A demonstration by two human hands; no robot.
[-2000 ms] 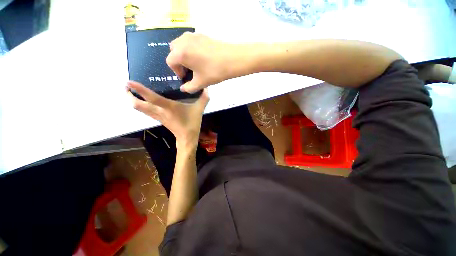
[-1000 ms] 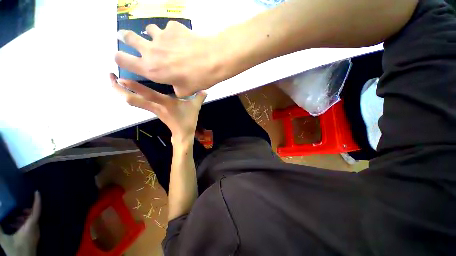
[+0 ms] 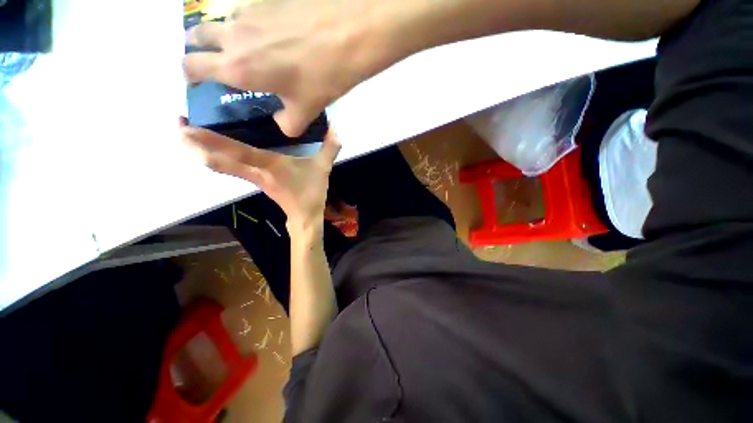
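A black box (image 3: 239,103) with white lettering lies on the white table (image 3: 91,157), partly covered by my hands. My left hand (image 3: 272,169) holds its near end, thumb and fingers spread to the two sides. My right hand (image 3: 285,62) lies over the top of the box, fingers spread to the left and thumb near the close edge. A yellow printed sleeve (image 3: 202,10) shows at the top edge beyond the box, mostly hidden by my right hand.
Red stools stand below the table at right (image 3: 537,202) and left (image 3: 198,363). A clear bag (image 3: 537,128) hangs at the table edge. Thin scraps litter the floor (image 3: 256,306). A dark object (image 3: 25,25) is at the upper left.
My right hand has gone from curled fingers at the box's right side to spread over its top. The view has shifted, and another person's hand at lower left has left the picture.
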